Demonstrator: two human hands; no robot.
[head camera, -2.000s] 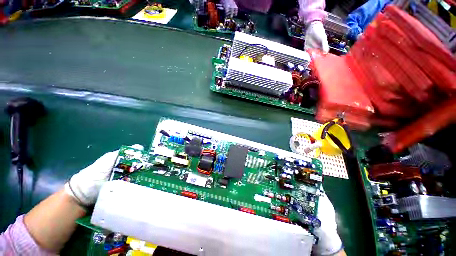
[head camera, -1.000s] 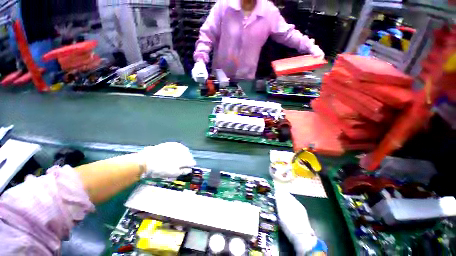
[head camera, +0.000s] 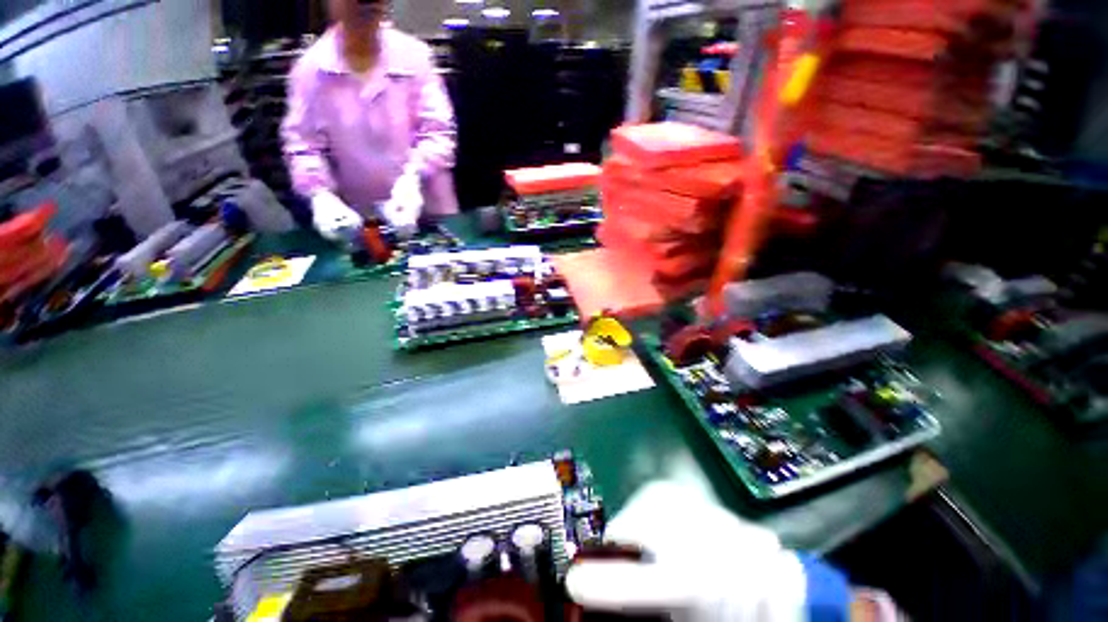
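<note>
A large power circuit board lies at the bottom edge, cut off by it. Its long finned silver heat sink (head camera: 401, 525) runs along the far side, with round pale-topped capacitors, a brown block and dark red parts nearer me. My right hand (head camera: 693, 565), in a white glove with a blue wrist band, is at the board's right end. It is blurred, with a finger reaching left over the parts; its grip cannot be made out. My left hand is not in view.
Another board (head camera: 802, 431) lies at right, one (head camera: 486, 304) across the bench. Between them are a label sheet (head camera: 601, 383) and a yellow holder (head camera: 605, 340). Red foam pads (head camera: 668, 201) are stacked behind. A person in pink (head camera: 371, 122) handles a board opposite. A black tool (head camera: 75, 516) lies left.
The view has swung right. My left hand has left the picture. The near board now shows its finned heat sink at the far side, and my right hand is at its right end.
</note>
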